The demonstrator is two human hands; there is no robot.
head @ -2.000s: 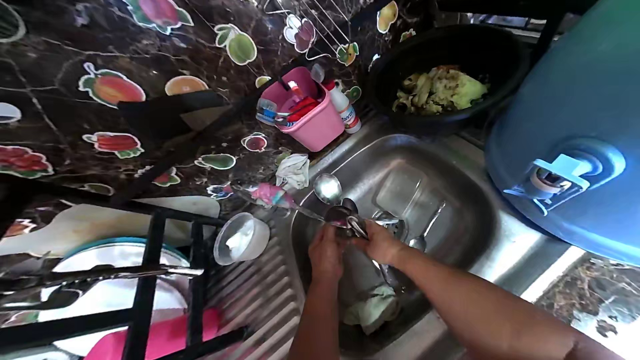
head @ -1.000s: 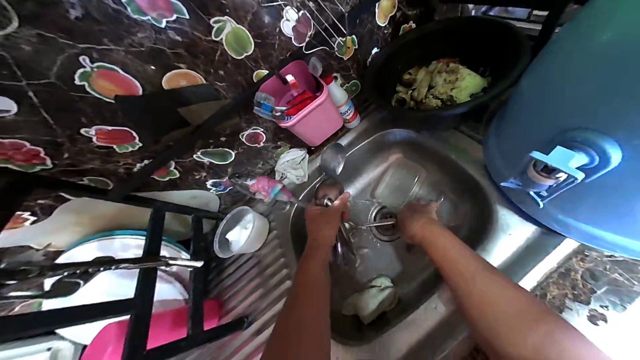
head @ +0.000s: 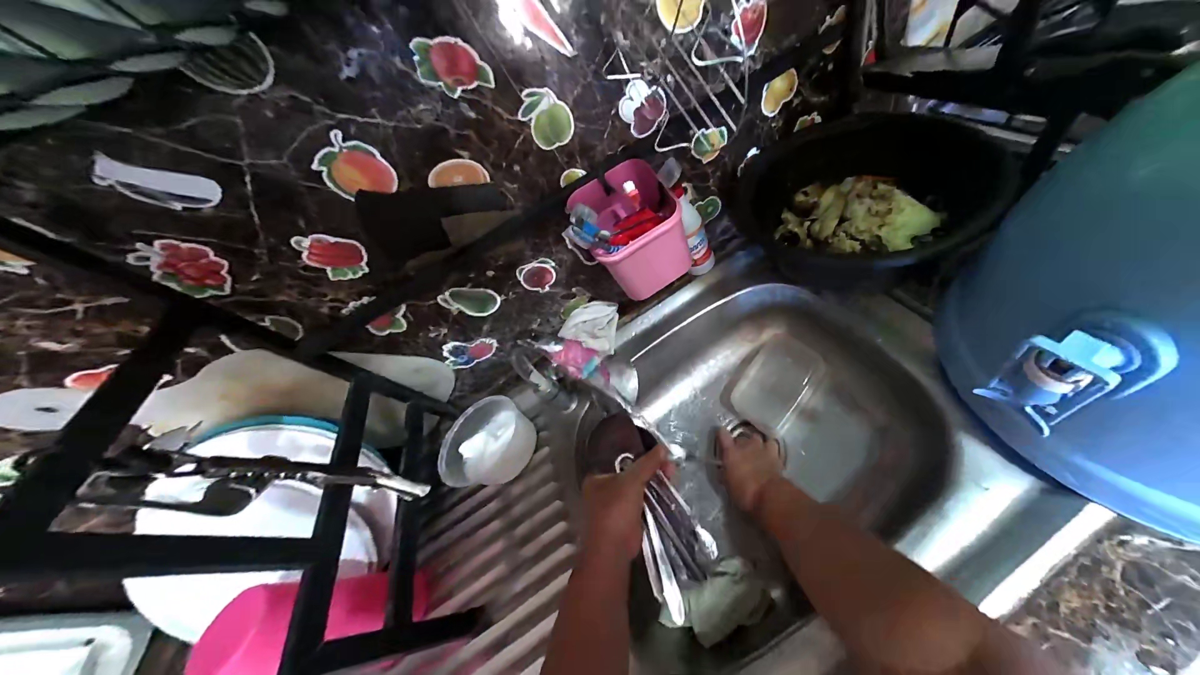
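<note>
My left hand [head: 623,492] is closed around a bunch of metal utensils [head: 667,548], their long handles pointing down toward a pale green cloth [head: 720,600] in the steel sink [head: 872,375]. Dark rounded ends of utensils show above that hand. My right hand [head: 750,464] reaches to the sink floor by the drain, its fingers bent; a thin metal piece seems to lie at its fingertips, but its grip is unclear. A clear rectangular container [head: 776,375] rests in the sink behind it. Water runs beside my left hand from a faucet [head: 544,375] with pink wrapping.
A white tub [head: 487,441] stands on the ribbed drainboard [head: 497,544]. Left is a black dish rack [head: 323,525] with plates. Behind the sink are a pink basket [head: 652,258] and a bottle [head: 695,234]. A black basin [head: 872,272] holds food scraps; a blue drum [head: 1059,309] stands right.
My left hand now holds a bunch of utensils with handles pointing toward the cloth. Both hands were together at the utensils two seconds ago; they are now apart, the right one by the drain.
</note>
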